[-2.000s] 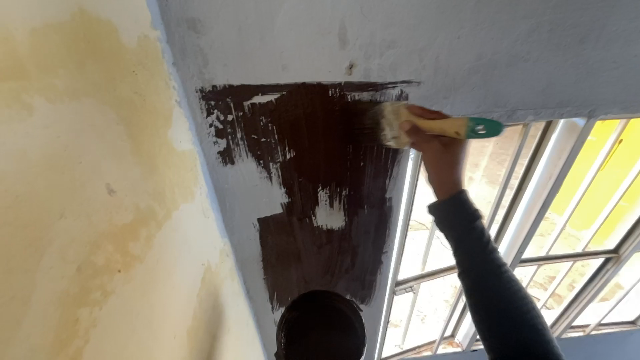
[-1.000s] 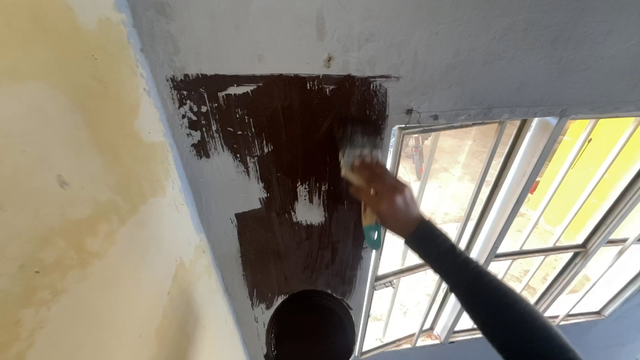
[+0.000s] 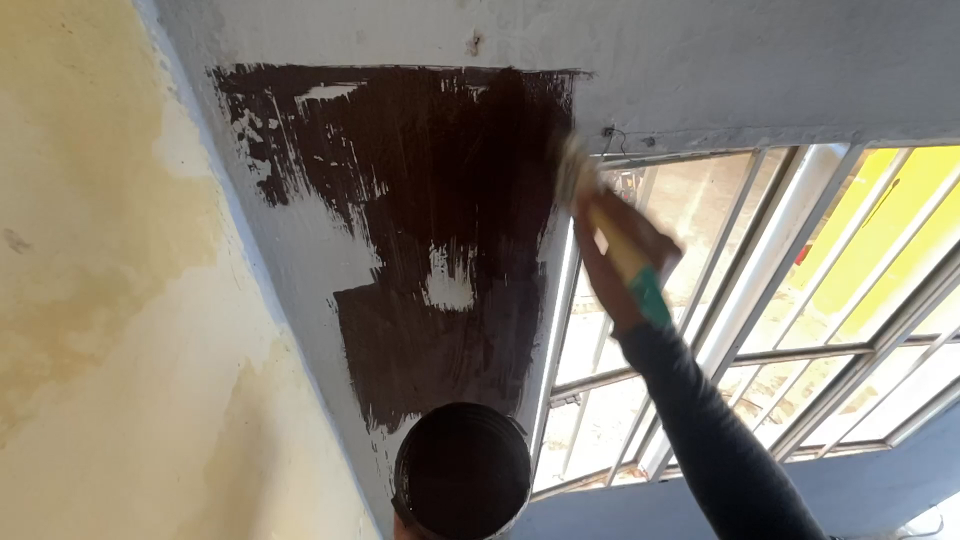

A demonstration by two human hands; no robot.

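My right hand (image 3: pixel 626 232) grips a paintbrush (image 3: pixel 624 251) with a yellow and green handle. Its blurred bristles touch or nearly touch the right edge of a dark brown painted patch (image 3: pixel 457 172) on the grey wall, beside the window's upper left corner. Below the patch, a round can of dark paint (image 3: pixel 465 472) stands out at the bottom of the view. A small part of my left hand (image 3: pixel 401 527) shows at the can's lower left side, holding it; the rest is out of view.
A barred metal window (image 3: pixel 750 300) takes up the right side. At the left is a yellow-stained cream wall (image 3: pixel 112 262), meeting the grey wall (image 3: pixel 712 67) at a slanting corner. A short wire (image 3: pixel 619 139) pokes out above the window's corner.
My right hand has moved the brush from the patch's upper right, down over its dark area, then to its right edge by the window. The can stays low in view.
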